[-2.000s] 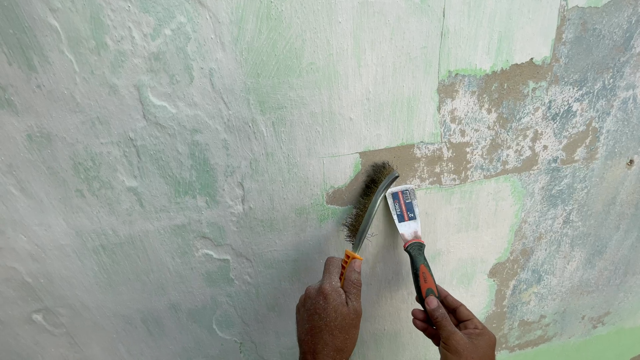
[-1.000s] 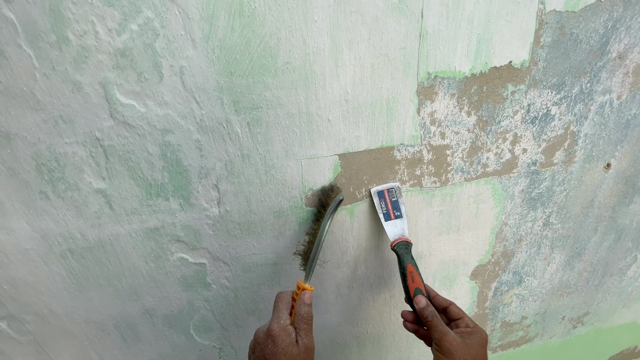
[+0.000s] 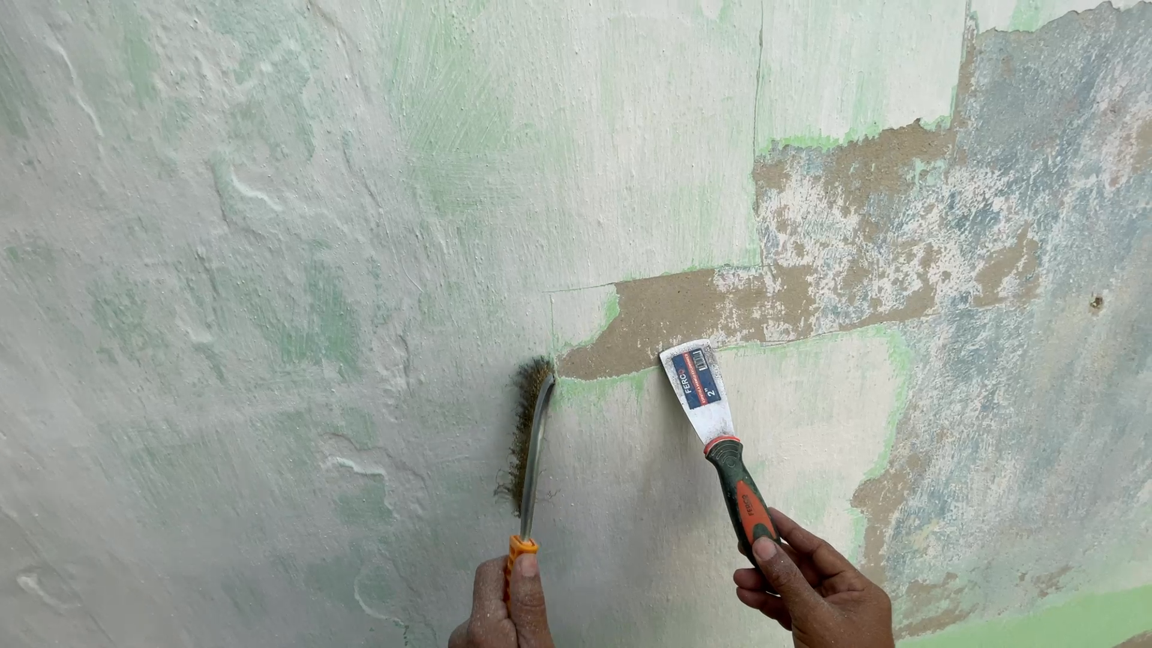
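At the lower centre, my left hand point(image 3: 506, 603) grips the orange handle of a wire brush point(image 3: 533, 450). The brush stands upright, its dark bristles facing left and its curved metal back to the right. Its tip is by the left end of a bare brown patch point(image 3: 666, 315) in the wall's paint. My right hand point(image 3: 814, 585) holds a putty knife point(image 3: 706, 396) by its black and red handle, with the labelled metal blade pointing up at the patch's lower edge. Whether either tool touches the wall, I cannot tell.
A painted wall point(image 3: 432, 180) in pale green and white fills the view, with ridges and raised paint on the left. Large worn areas of grey-blue and brown point(image 3: 1035, 297) spread over the right. A small hole point(image 3: 1096, 302) shows at the far right, and a bright green band point(image 3: 1053, 621) at the lower right.
The wire brush has moved away from the putty knife, down and left off the brown patch, and now stands more upright. Both hands keep their tools.
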